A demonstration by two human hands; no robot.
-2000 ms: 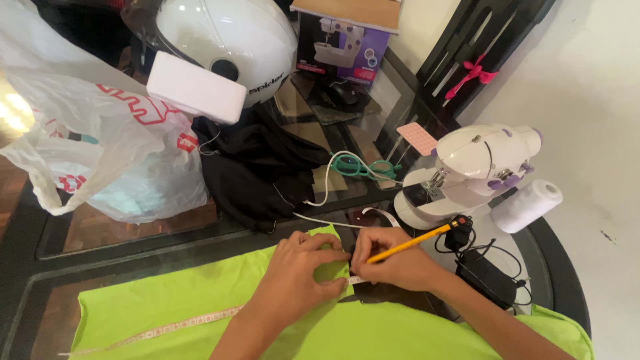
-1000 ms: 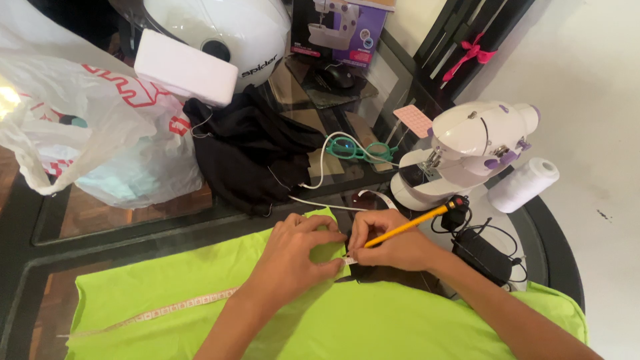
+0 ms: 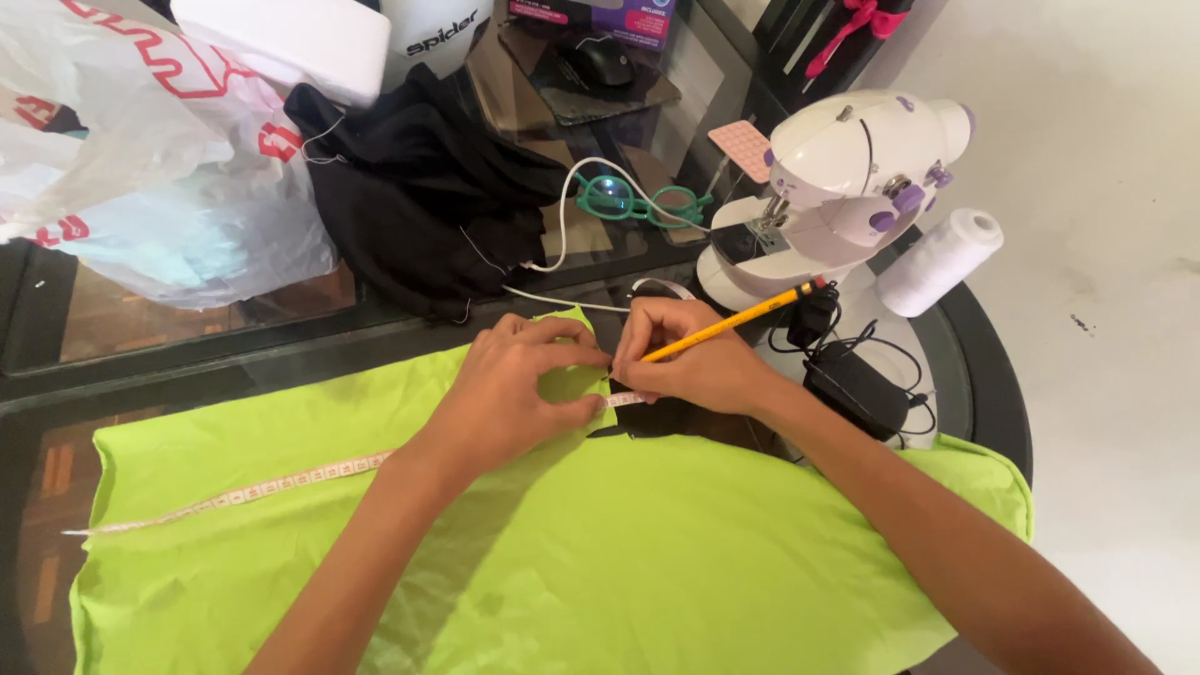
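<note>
Lime green fabric [image 3: 694,544] lies spread over the glass table. A measuring tape [image 3: 281,483] runs across it from the left edge, passes under my left hand and shows again at the fabric's right edge. My left hand [image 3: 525,384] presses on the fabric and tape with thumb and index finger apart, holding nothing up. In my right hand [image 3: 689,361] is a yellow pencil [image 3: 727,325], its tip end down at the fabric's edge close to my left fingertips. The pencil's eraser end points up and right.
A white mini sewing machine [image 3: 834,187], a white thread cone [image 3: 940,262] and a black power adapter [image 3: 855,389] stand at right. Green eyeglasses [image 3: 647,203], a white cable and black cloth [image 3: 412,197] lie beyond the fabric. A plastic bag [image 3: 187,187] is at left, a computer mouse [image 3: 600,61] farther back.
</note>
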